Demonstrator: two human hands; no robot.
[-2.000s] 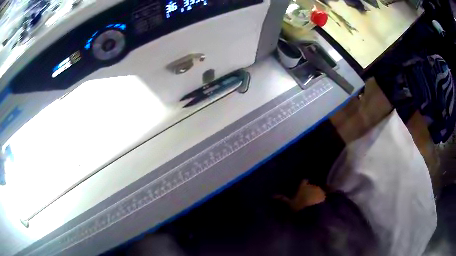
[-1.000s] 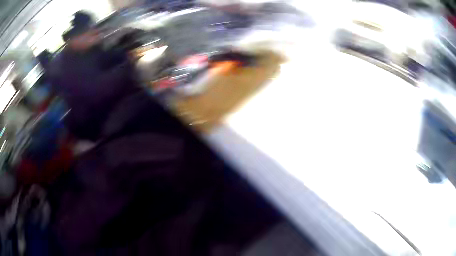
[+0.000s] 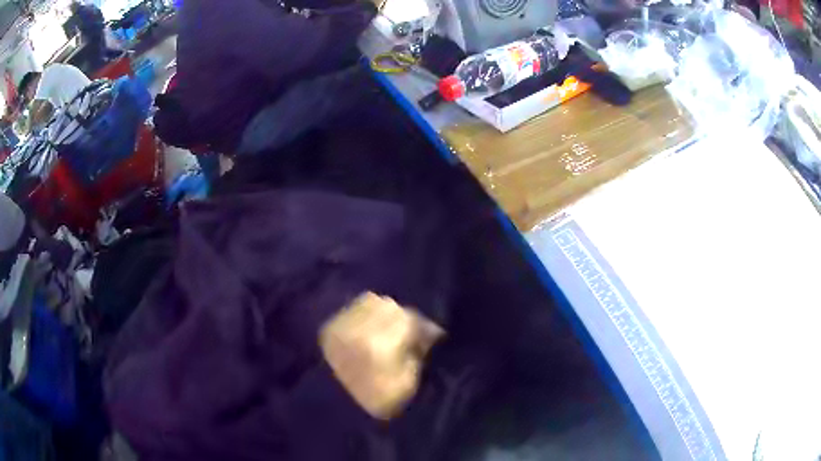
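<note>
The large dark purple garment point(image 3: 243, 306) lies in folds at the lower left and centre, beside the blue-trimmed edge of the white sewing table point(image 3: 585, 297). A blurred bare hand, apparently my left hand point(image 3: 374, 356), is on the garment at lower centre. Its fingers are curled into the cloth and its thumb side points right. The fingertips are hidden. My right hand is not in view.
A brown board point(image 3: 558, 162) carries a white tray point(image 3: 531, 110) and a red-capped bottle point(image 3: 509, 67). Clear plastic bags point(image 3: 729, 72) lie behind. A dark purple form point(image 3: 261, 63), clothing or cloth, stands at upper left. Red and blue things point(image 3: 99, 180) are at far left.
The view has swung left from the machine panel to the board side of the table. The garment and one hand now show more clearly. Whether the hand took hold of cloth meanwhile cannot be seen.
</note>
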